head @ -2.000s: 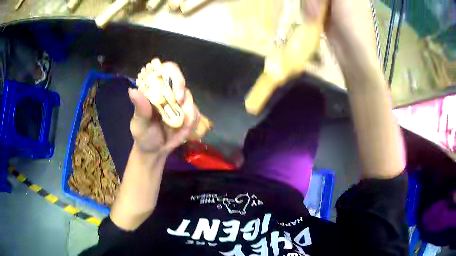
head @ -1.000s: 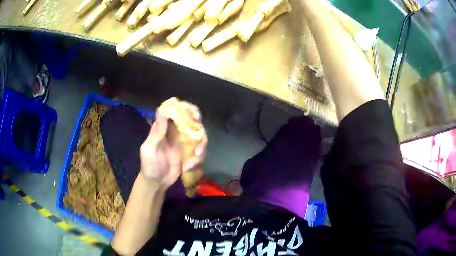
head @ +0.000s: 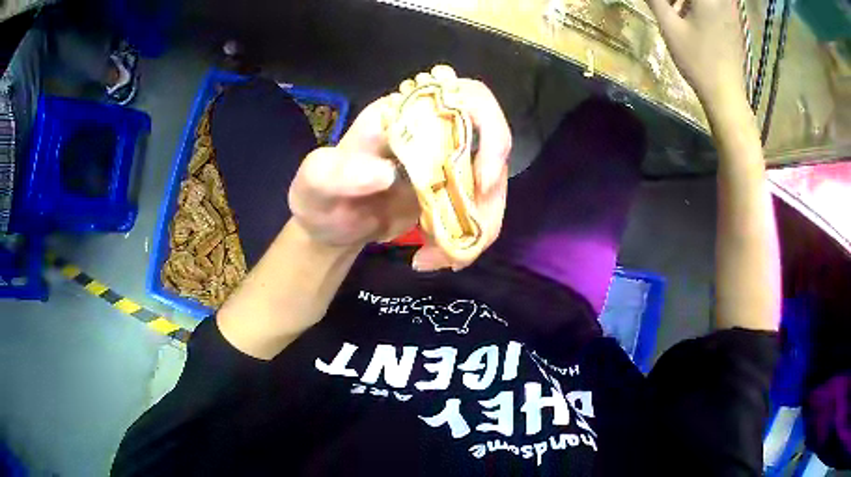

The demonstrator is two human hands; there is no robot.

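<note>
A cream-tan moulded foot piece (head: 431, 149) is held above my lap, sole up, with its toes at the top. The sole shows an outlined groove and a hollow slot at the heel end. My left hand (head: 401, 168) is wrapped around it; any leg shaft is hidden by the hand. My right hand (head: 695, 33) is at the top right over the bench, partly cut off by the picture's top edge. Its fingers are apart and I see nothing in it.
The tan bench (head: 532, 23) crosses the top right. A blue bin (head: 159, 252) full of brown-tan parts stands on the left by my leg. A blue stool (head: 89, 163) is further left, by yellow-black floor tape (head: 117, 300). Another blue bin (head: 648, 317) is at the right.
The foot piece in my left hand has moved up and right in the picture, and its sole now shows clearly. The pile of legs on the bench has left the view. My right hand has come into view.
</note>
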